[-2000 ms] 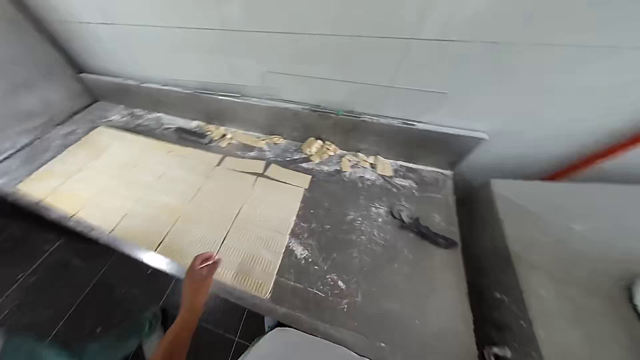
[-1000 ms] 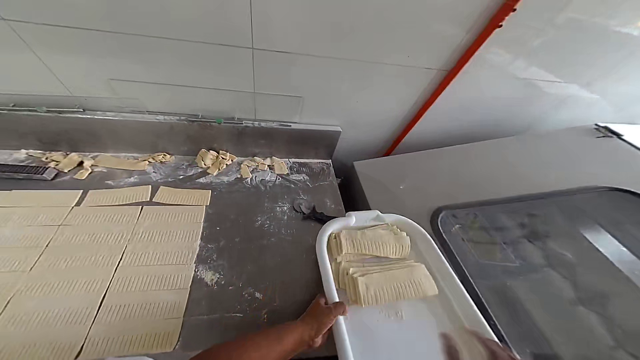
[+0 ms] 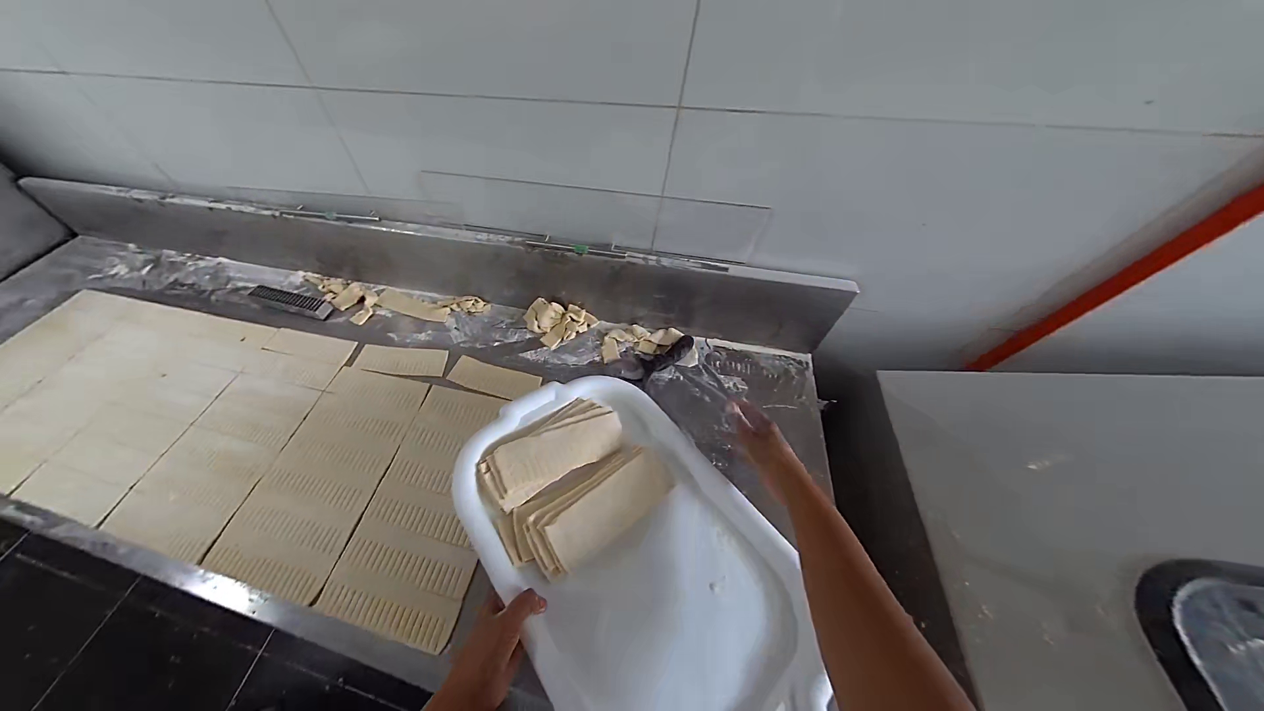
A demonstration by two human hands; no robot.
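My left hand grips the near left rim of a white plastic tray, which lies tilted across the right part of the metal worktop. Two stacks of cut dough pieces rest at the tray's far end. Beyond the tray's right rim, my right hand is raised over the worktop, fingers apart, with nothing seen in it. A dark-handled tool lies close to it, partly hidden behind the tray. Left of the tray spreads sheet dough, cut into strips and scored with rows of short slits.
Dough scraps and a dark ridged tool lie along the metal backsplash on the floured worktop. A grey-white surface with a dark-rimmed panel stands to the right, past a gap. Behind is a tiled wall.
The white tray has moved left over the worktop, beside the scored dough. My right hand has left the tray's near right side and now is out past its far right rim.
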